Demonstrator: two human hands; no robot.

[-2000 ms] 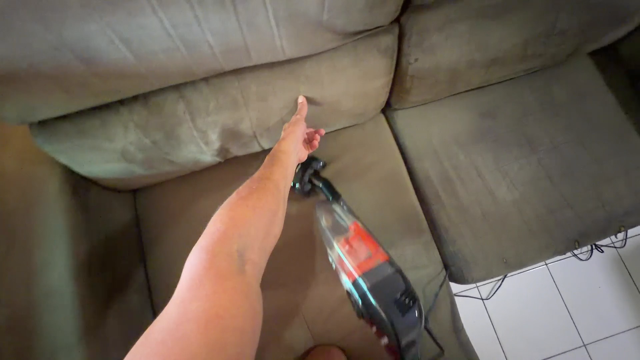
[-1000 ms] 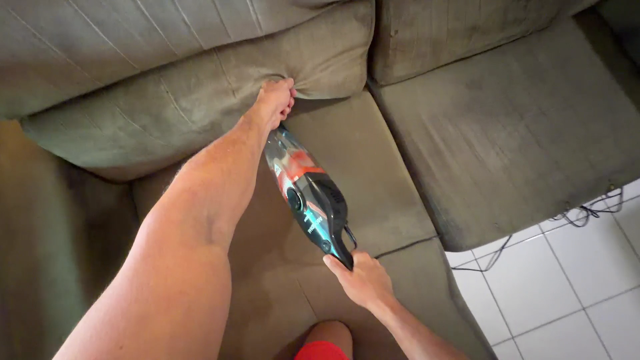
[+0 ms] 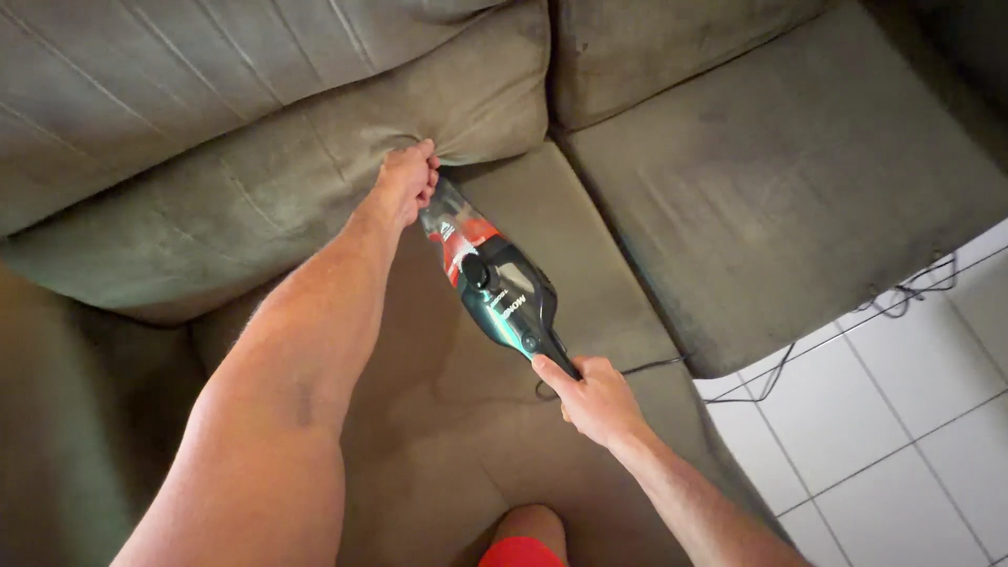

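My left hand (image 3: 409,179) grips a pinch of the fabric on the sofa's back cushion (image 3: 315,150), which bunches and creases around the fingers. Just below it is the clear nose of a handheld vacuum cleaner (image 3: 496,276), black with red parts and a Mondial marking. The tip of the nose is hidden under the back cushion's lower edge. My right hand (image 3: 594,394) is closed around the vacuum's rear handle, thumb on top near a round button. The vacuum lies slanted over the brown seat cushion (image 3: 425,354).
A second seat cushion (image 3: 780,189) adjoins on the right. A black cord (image 3: 650,365) runs from near the handle across the seat, and more cord (image 3: 906,295) lies tangled at the sofa's edge above white floor tiles (image 3: 858,417). My knee (image 3: 535,528) shows at the bottom.
Two seconds ago my left hand was pointing with nothing held; it now grips the back cushion's fabric. My right hand has come into view on the handle. The vacuum's nose has gone under the cushion's edge.
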